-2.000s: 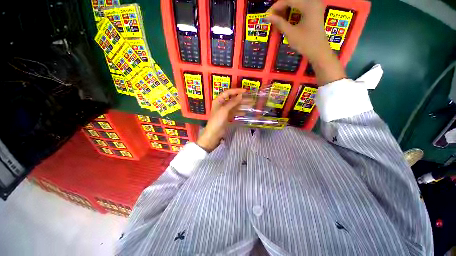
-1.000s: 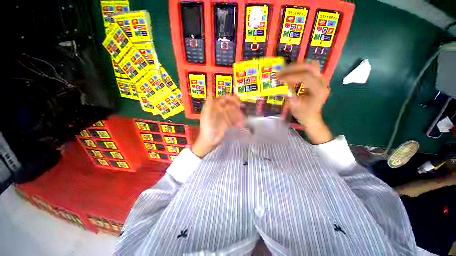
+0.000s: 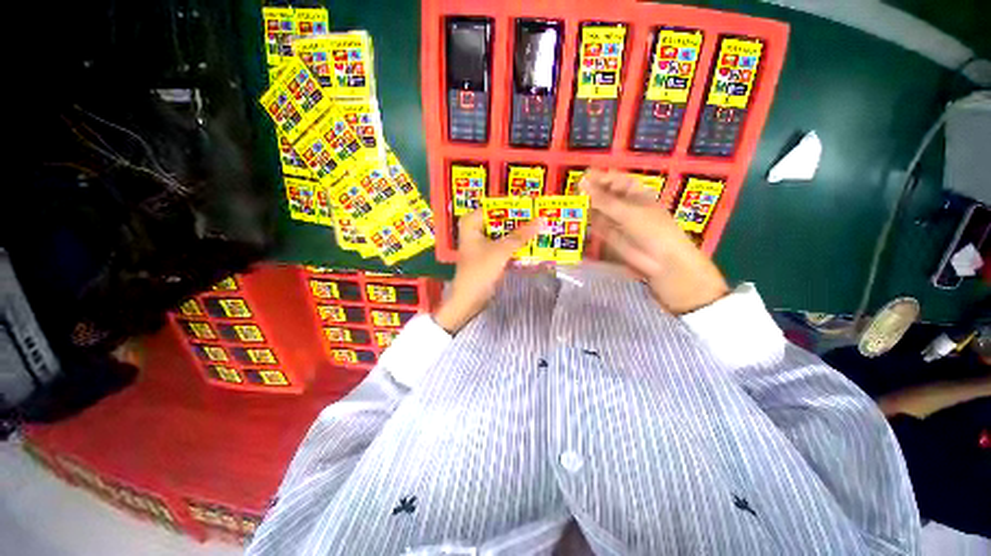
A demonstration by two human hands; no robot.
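Note:
My left hand (image 3: 480,261) holds a small strip of yellow screen labels (image 3: 561,230) by its left part, over the near edge of the red phone tray (image 3: 433,130). My right hand (image 3: 649,234) is at the strip's right end, slightly blurred; whether its fingers grip the strip I cannot tell. In the tray's far row, the two leftmost keypad phones (image 3: 468,81) have dark screens and the other three phones (image 3: 596,109) carry yellow labels. The near row shows yellow labels, partly hidden by my hands.
Loose overlapping label sheets (image 3: 346,152) lie left of the tray on the green bench (image 3: 826,212). A white scrap (image 3: 797,159) lies right of it. Red trays of labelled phones (image 3: 241,331) stand at lower left. A black case with wires (image 3: 130,141) is far left. Another person's arm (image 3: 937,397) shows at right.
The fourth phone in the far row now shows its label uncovered. My right hand has come back from the far row to the strip, and the strip now faces up flat between my hands.

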